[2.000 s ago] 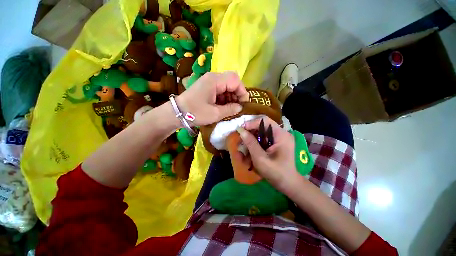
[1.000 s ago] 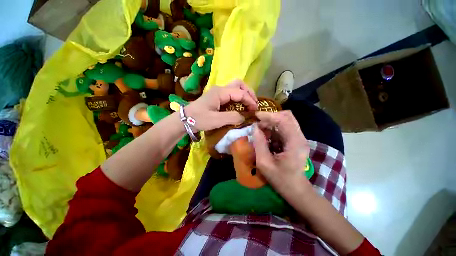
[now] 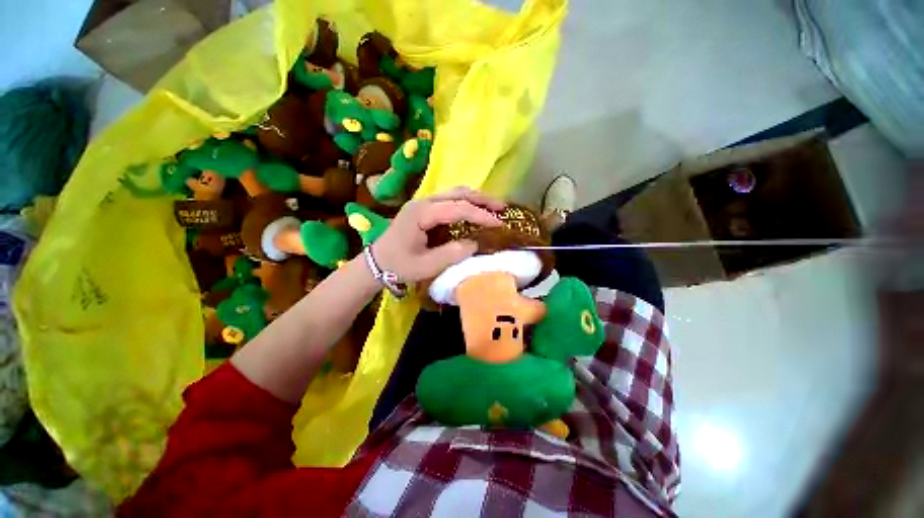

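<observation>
The plush money-tree toy lies on my lap, its green top toward me and its orange trunk with the face showing. Its brown pot with gold lettering points away from me. My left hand grips the pot's edge beside the white plush collar. A pale sewing thread runs taut from the pot's edge to the right side of the picture. My right hand is not clearly visible; only a dark blur shows at the right edge. Needle and snips cannot be made out.
A large yellow sack full of the same toys stands at the left. An open cardboard box is on the floor at the right, with a red-capped item inside. A shoe shows beyond the pot. Another box is at the top left.
My right hand has left the toy toward the right, out of clear view, and the thread is now stretched out. The trunk's face is uncovered. My left hand stays on the pot.
</observation>
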